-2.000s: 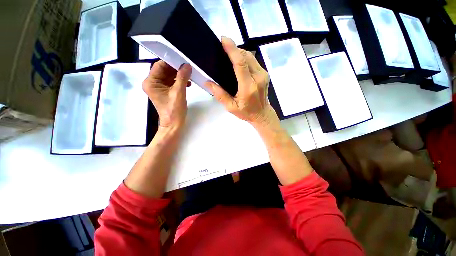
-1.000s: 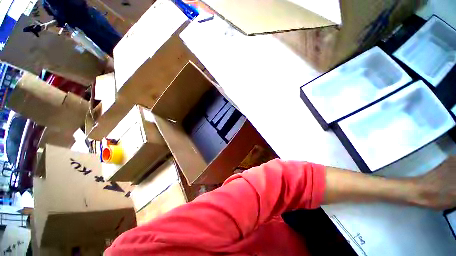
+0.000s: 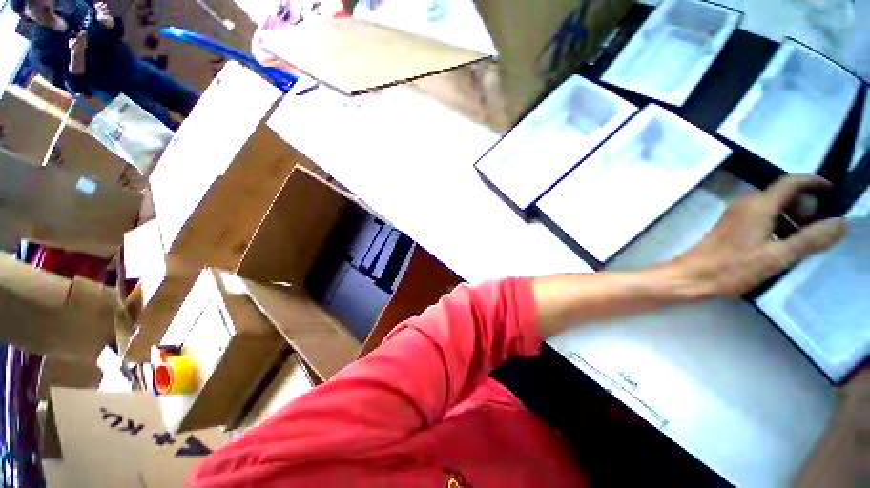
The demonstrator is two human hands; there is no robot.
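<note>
My left hand (image 3: 749, 238) reaches over the white table (image 3: 725, 353), thumb and fingers spread at the near end of a black box with a white inner tray (image 3: 830, 300). Whether it grips that box's wall is unclear. The box is cut off by the right edge. A blurred skin-toned patch at the bottom right corner may be my right forearm; my right hand is not visible. Two boxes with white trays (image 3: 634, 181) lie side by side left of my left hand. More tray-filled boxes (image 3: 673, 48) lie behind them.
A brown carton (image 3: 544, 57) with a blue logo stands at the table's far end, flap out. An open floor carton (image 3: 382, 329) beside the table holds flat black pieces. A yellow tape roll (image 3: 175, 375) sits on another carton. A person in dark clothes (image 3: 95, 57) is at the upper left.
The view first swung left, away from the box both hands held, then shifted slightly back right. My left hand now shows spread fingers beside a box at the right.
</note>
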